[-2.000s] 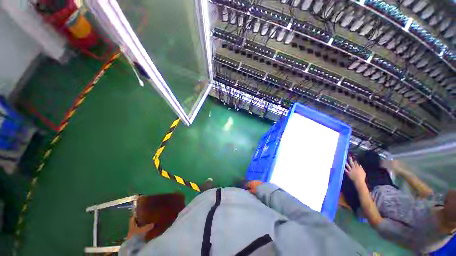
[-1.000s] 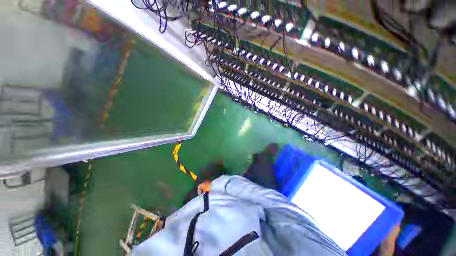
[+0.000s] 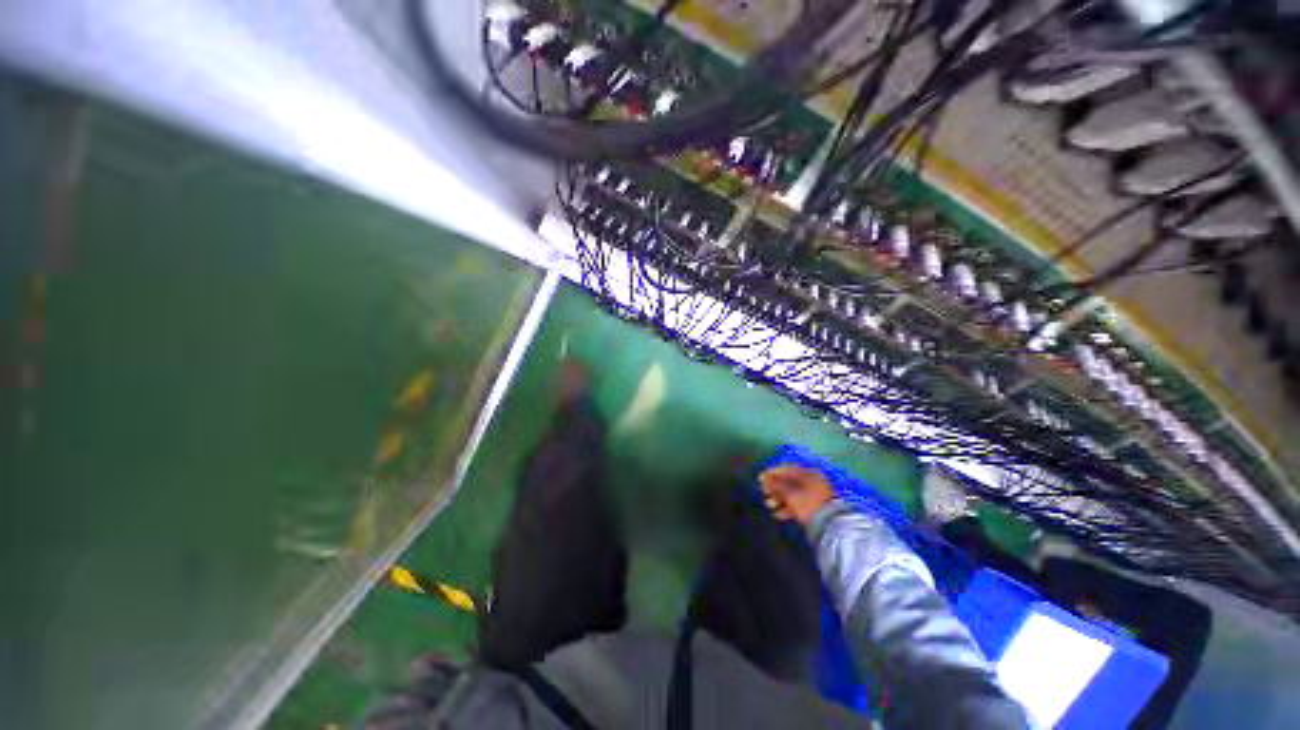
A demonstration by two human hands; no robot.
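Note:
My right hand (image 3: 796,494) is at the upper left corner of the blue tote (image 3: 998,606), with its fingers curled over the rim. My grey sleeve crosses the tote and hides much of its middle. A bright white liner (image 3: 1052,667) shows in the tote at the lower right; no adapters can be made out on it. My left hand is not in view; only a blurred dark grey shape shows at the lower left edge.
The rack (image 3: 912,257) fills the upper right, with connector rows, hanging black cables and several pale adapters (image 3: 1198,168). The clear cabinet door (image 3: 492,378) stands at left. My dark-clad legs are over the green floor (image 3: 670,385). Yellow-black tape (image 3: 432,586) lies beyond the door edge.
The view has moved closer to the rack. The stool is out of view. My right hand now shows on the tote's corner, and my legs show in front of me.

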